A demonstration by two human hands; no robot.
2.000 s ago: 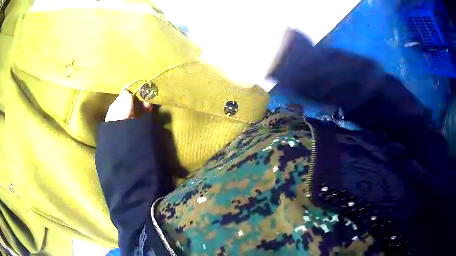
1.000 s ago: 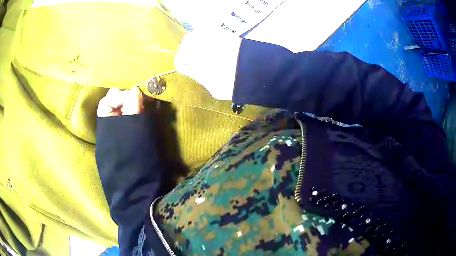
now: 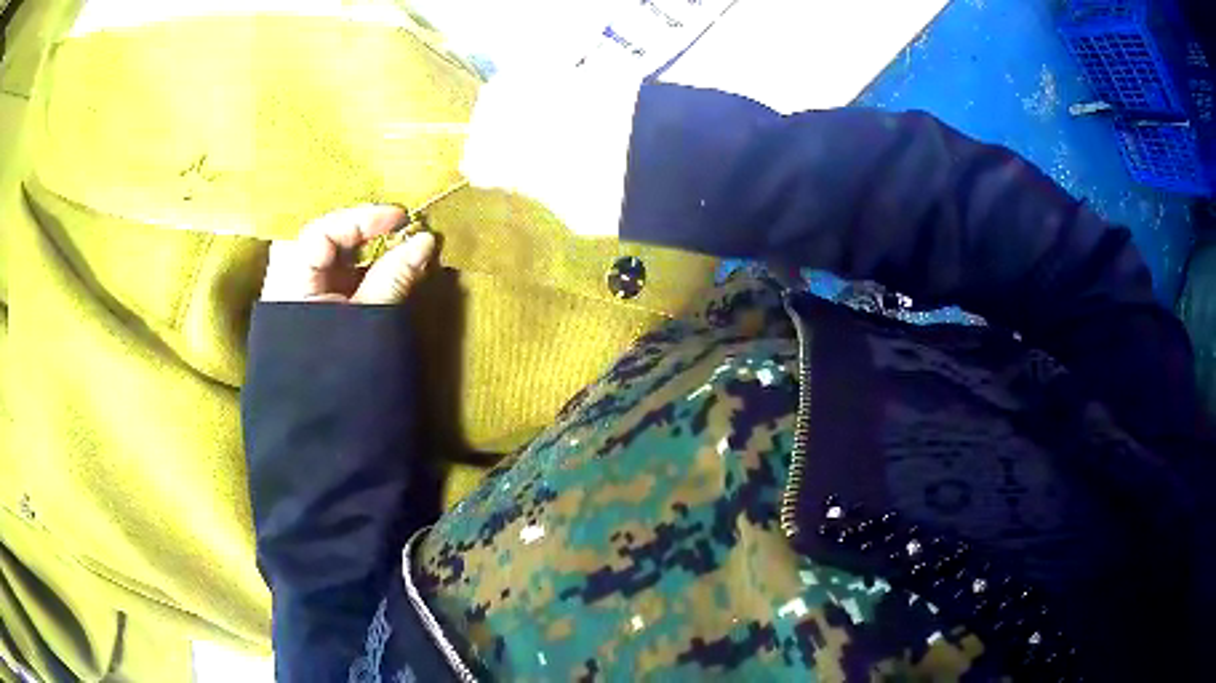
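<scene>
The mustard-yellow coat [image 3: 240, 127] spreads across the left and middle. My left hand [image 3: 350, 254] pinches the coat's folded edge between thumb and fingers. A small button seems to be at those fingertips, mostly hidden. My right hand [image 3: 550, 154] is washed out to near white above the flap, so its fingers cannot be made out. A thin, straight, pale line [image 3: 440, 198], needle or taut thread, runs from the left fingertips to the right hand. A dark round button [image 3: 626, 278] sits on the flap to the right.
A white sheet with dark printed marks [image 3: 638, 38] lies beyond the right hand. Blue sheeting [image 3: 994, 94] and a blue plastic basket [image 3: 1127, 60] are at the upper right. The camouflage garment [image 3: 640, 494] and dark jacket fill the lower part.
My left thumb and fingers have closed around the spot where the first button showed. Since two seconds ago my right hand has come in from the upper right; the straight line now shows.
</scene>
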